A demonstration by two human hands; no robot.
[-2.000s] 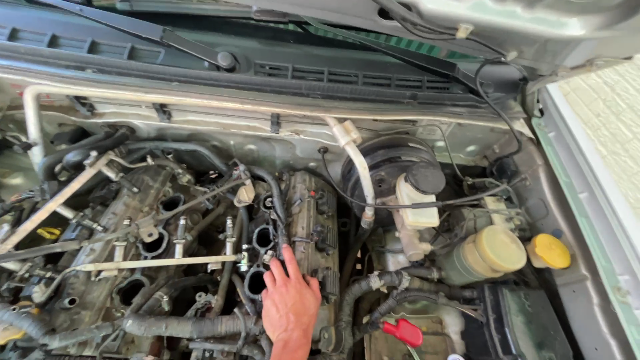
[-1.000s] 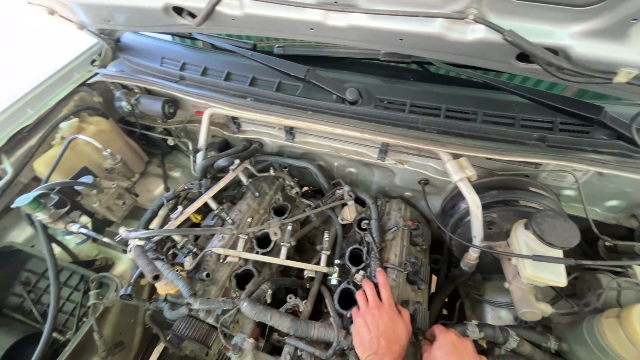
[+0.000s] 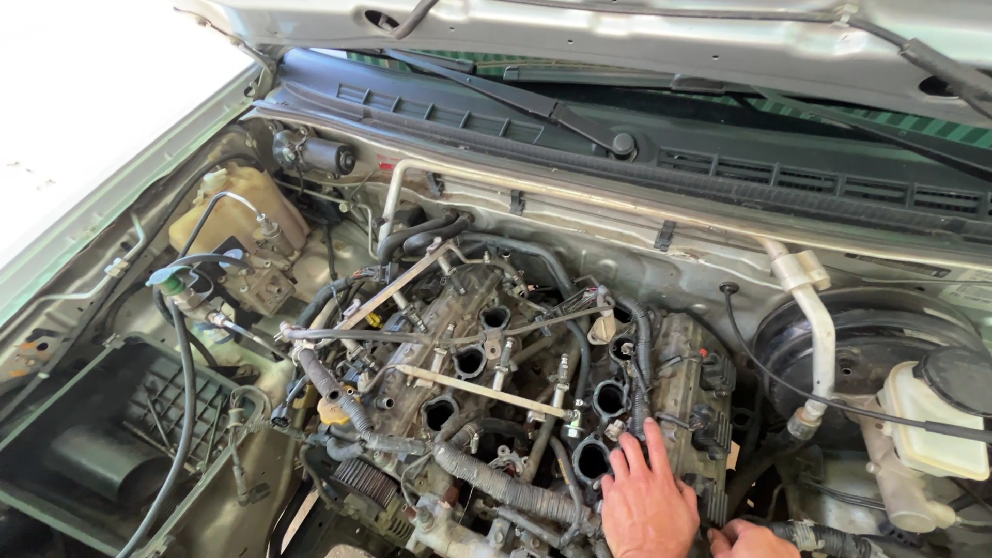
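In an open engine bay, my left hand (image 3: pixel 649 496) rests palm down on the right cylinder bank, its fingertips at a corrugated wiring loom (image 3: pixel 642 349) beside an open intake port (image 3: pixel 592 460). My right hand (image 3: pixel 750 540) is at the bottom edge, mostly cut off, near the lower end of the valve cover (image 3: pixel 686 418) and a black wrapped hose (image 3: pixel 821 538); whether it grips anything is hidden. A metal fuel rail (image 3: pixel 484 393) with injectors lies across the engine's middle, and a second rail (image 3: pixel 395 285) slants at the left bank.
The raised hood (image 3: pixel 659 35) hangs overhead. At the left are an open air filter box (image 3: pixel 147 349) and a yellowed plastic reservoir (image 3: pixel 236 205). A white brake fluid reservoir (image 3: pixel 934 418) and the round brake booster (image 3: pixel 852 341) stand at the right. A metal pipe (image 3: pixel 581 198) runs along the firewall.
My right hand has come into view at the lower edge, beside the left. My left hand stays at the right bank's ports. The view has swung to the left.
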